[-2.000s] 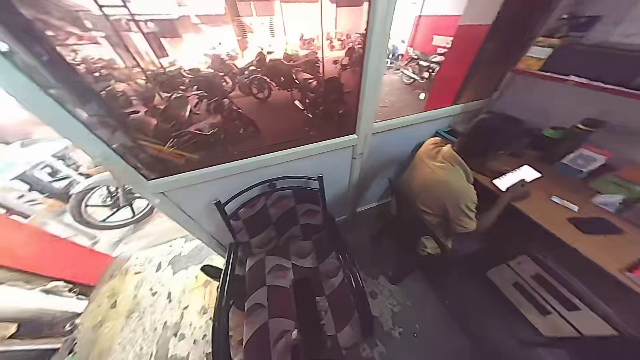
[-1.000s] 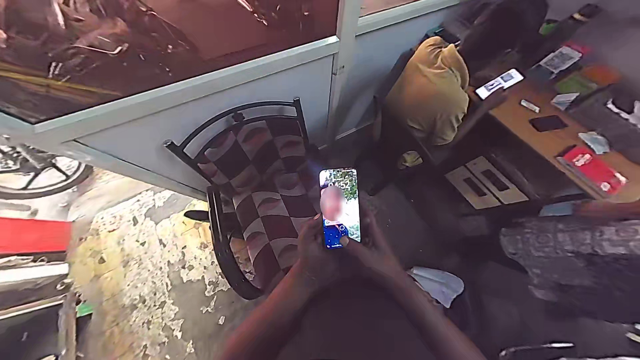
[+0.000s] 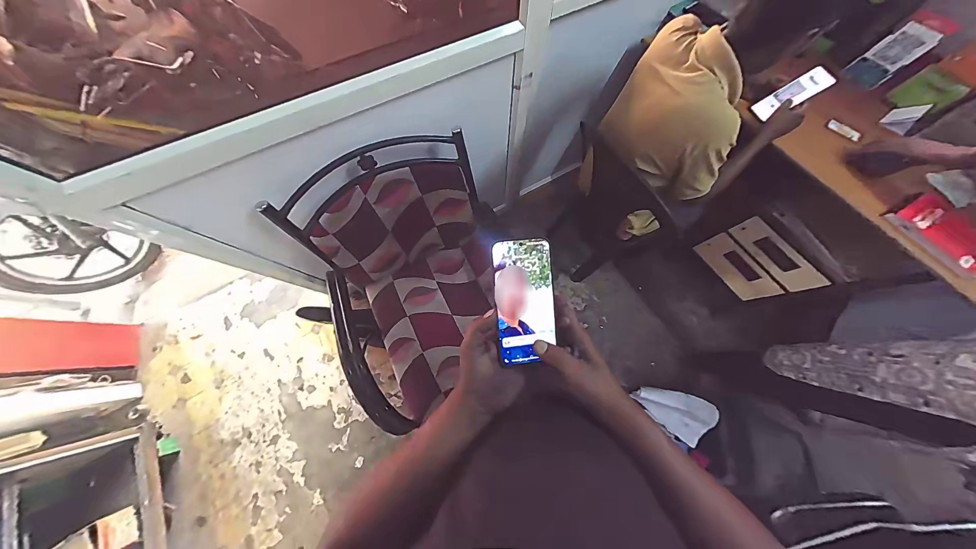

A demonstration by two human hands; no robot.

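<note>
A smartphone (image 3: 524,305) with a lit screen stands upright in the middle of the head view, held between both hands. My left hand (image 3: 488,366) grips its lower left edge and side. My right hand (image 3: 576,354) holds the lower right side, its thumb resting on the lower part of the screen. The screen shows a picture of a person before foliage. Behind the phone and to its left is a metal-framed chair (image 3: 431,286) with a checkered maroon and beige cushion.
At the upper right a person in a yellow shirt (image 3: 679,99) sits at a wooden desk (image 3: 827,171), holding a lit phone (image 3: 793,93). Another person's hand (image 3: 915,152) reaches over the desk. A windowed partition (image 3: 335,99) stands behind the chair. A motorcycle wheel (image 3: 72,252) is at the left.
Two seconds ago neither of my hands was in view; one second ago both held the phone, as now. Another person's hand has come over the desk. The view has tilted down.
</note>
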